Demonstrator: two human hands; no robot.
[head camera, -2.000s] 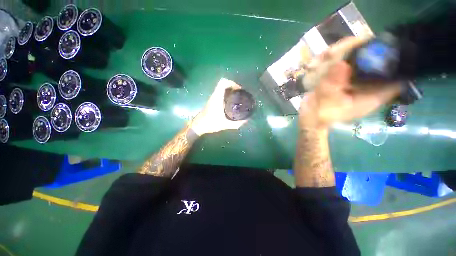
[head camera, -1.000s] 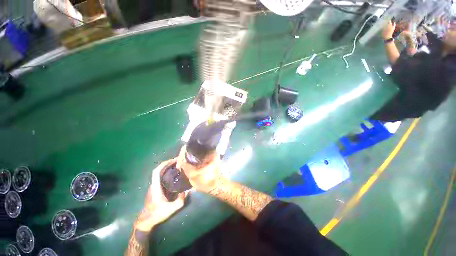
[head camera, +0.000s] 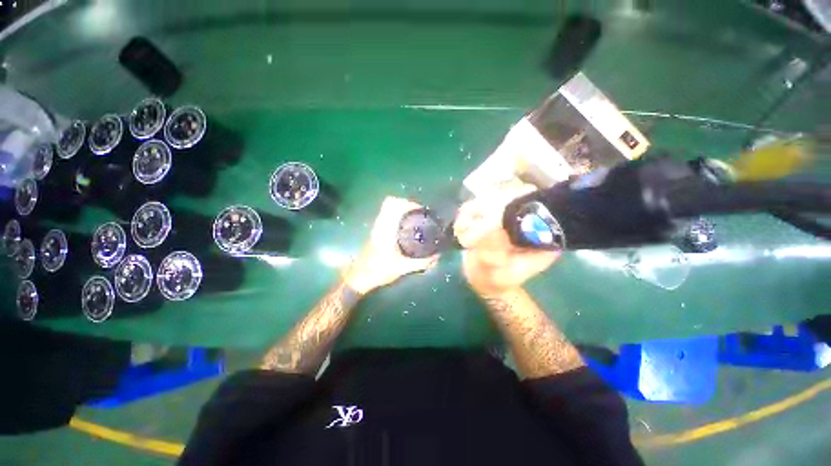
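Observation:
My left hand (head camera: 381, 255) is closed around a black cylindrical unit (head camera: 420, 233), held with its dark end facing up, near the middle of the bench. My right hand (head camera: 506, 241) grips the black electric screwdriver (head camera: 601, 214), just right of the unit. The tool's round blue-white emblem faces up and its body stretches to the right. The tool's tip is hidden by my fingers; I cannot tell if it touches the unit. The white screw feeder (head camera: 513, 162) stands behind my right hand, partly covered by the tool.
Several black units with clear-rimmed faces (head camera: 151, 225) stand at the left. Two dark cylinders (head camera: 151, 65) (head camera: 575, 45) lie at the far side. A clear cup (head camera: 663, 269) and a unit (head camera: 701, 235) are at the right. Blue brackets (head camera: 679, 369) show below the bench edge.
The view has swung back from the right to the bench in front. The right hand and screwdriver now sit slightly right of the unit, where they were over it a second ago.

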